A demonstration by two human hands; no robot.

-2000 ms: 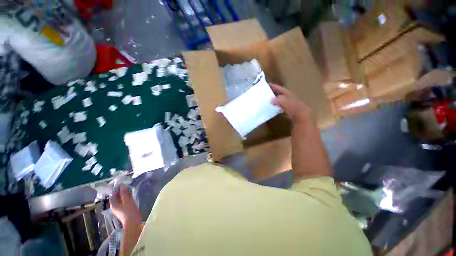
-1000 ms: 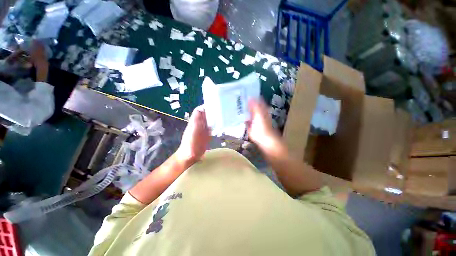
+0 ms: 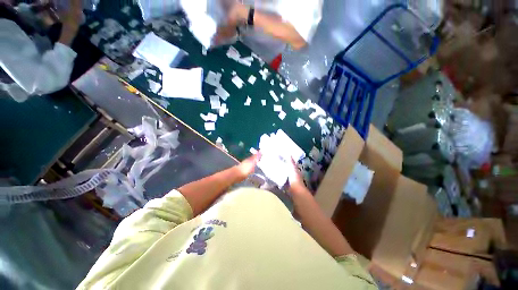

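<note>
My left hand (image 3: pixel 249 165) and my right hand (image 3: pixel 293 173) hold a stack of white packets (image 3: pixel 276 160) between them, at the near edge of the green worktable (image 3: pixel 244 116). The stack's upper edges look uneven. Two more white packets or stacks lie on the table at the upper left, one flat (image 3: pixel 182 83) and one behind it (image 3: pixel 158 51). The open cardboard carton (image 3: pixel 388 214) stands at the table's right end with white packets (image 3: pixel 358 182) inside at its far end.
White scraps (image 3: pixel 214 102) litter the table. Pale backing strips (image 3: pixel 149 150) hang left of me. A blue trolley (image 3: pixel 353 96) stands beyond the carton. Closed cartons (image 3: pixel 461 243) are at lower right. Another person's arm (image 3: pixel 271 27) reaches over the far side; another person's sleeve (image 3: pixel 42 71) is upper left.
The view has turned, so the carton sits lower. My hands have moved from holding the labelled packets upright to gripping the stack lower at the table edge. A person's arms now show across the table.
</note>
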